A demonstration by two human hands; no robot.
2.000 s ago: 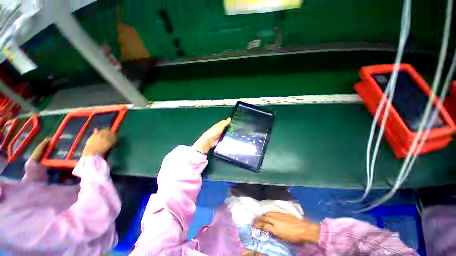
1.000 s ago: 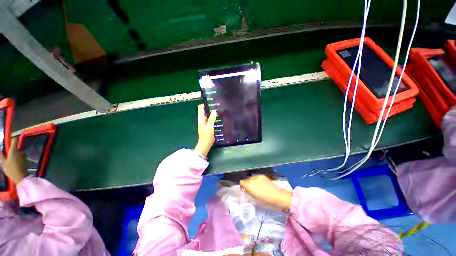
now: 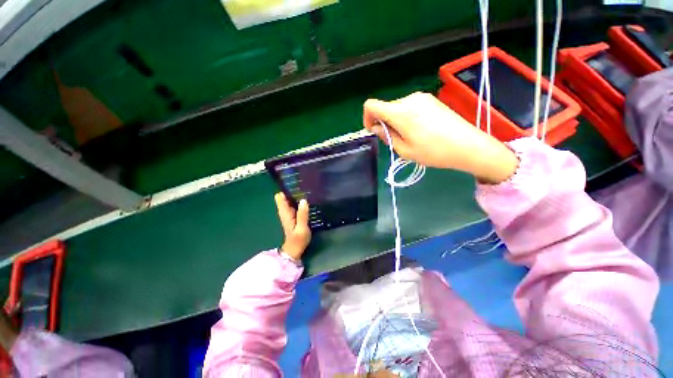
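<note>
A black tablet with small lines of text down the left of its screen is tilted over the green bench. My left hand grips its lower left edge, thumb on the front. My right hand is at the tablet's upper right corner and pinches a thin white cord. The cord has a small loop and hangs down to my lap. The cord's end is hidden by my fingers, so I cannot tell whether it is plugged in.
Orange trays with dark tablets are stacked at the right, behind hanging white cables. Another orange tray is at the left. People in pink sleeves are at both sides. A whitish bag lies on my front. A white rail runs behind.
My right hand has risen from my lap to the tablet's top corner, bringing the white cord. My left hand still holds the tablet, now more tilted. The view has shifted.
</note>
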